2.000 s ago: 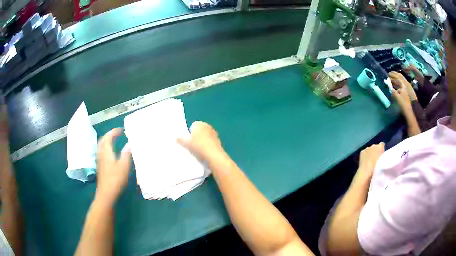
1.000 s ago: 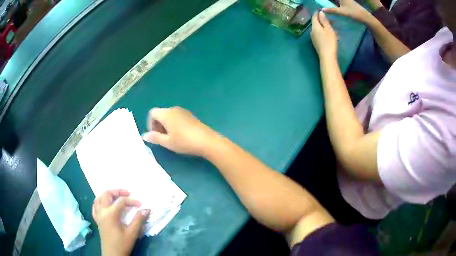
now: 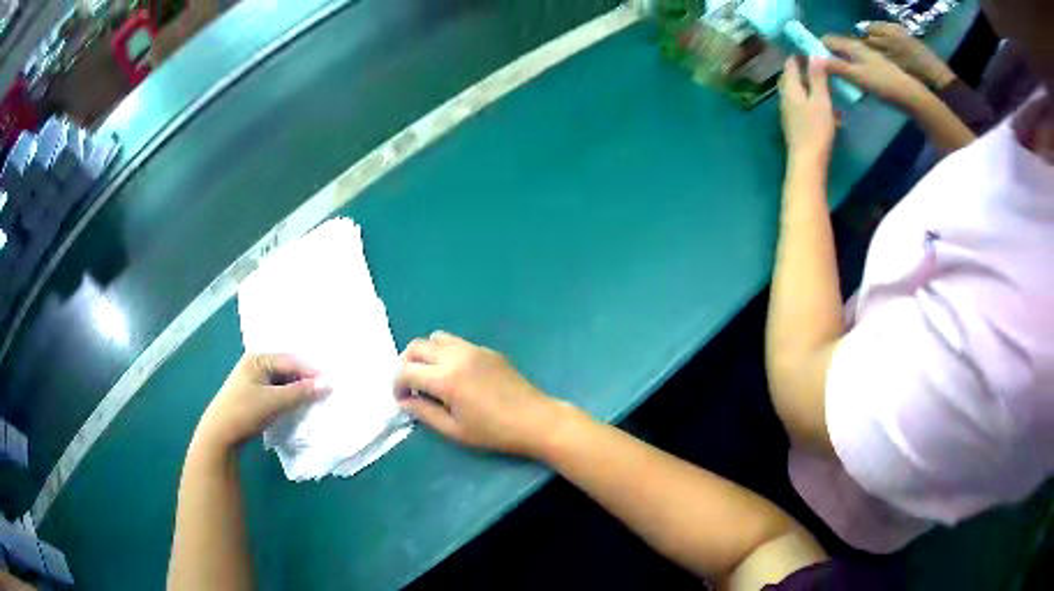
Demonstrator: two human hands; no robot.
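A stack of flat, limp white sleeves (image 3: 318, 300) lies on the green bench top in front of me. My left hand (image 3: 257, 398) is at the stack's left side, with thumb and fingertips close together on the top surface; whether they pinch a sleeve is unclear. My right hand (image 3: 468, 390) is at the stack's lower right edge, fingers curled and fingertips touching or very near it. What lies under those fingertips is hidden.
A neighbour's hands (image 3: 815, 110) hold a turquoise fan (image 3: 809, 44) at upper right, beside a blurred green press (image 3: 722, 52). The neighbour's arm reaches along the bench's right side. A dark conveyor (image 3: 208, 208) runs beyond the pale rail; grey-white stacked pieces (image 3: 46, 173) stand across it.
The loose sleeve left of the stack no longer shows. My left hand is further up the stack's left side; my right hand has come down to its lower right edge. The neighbour now holds a fan.
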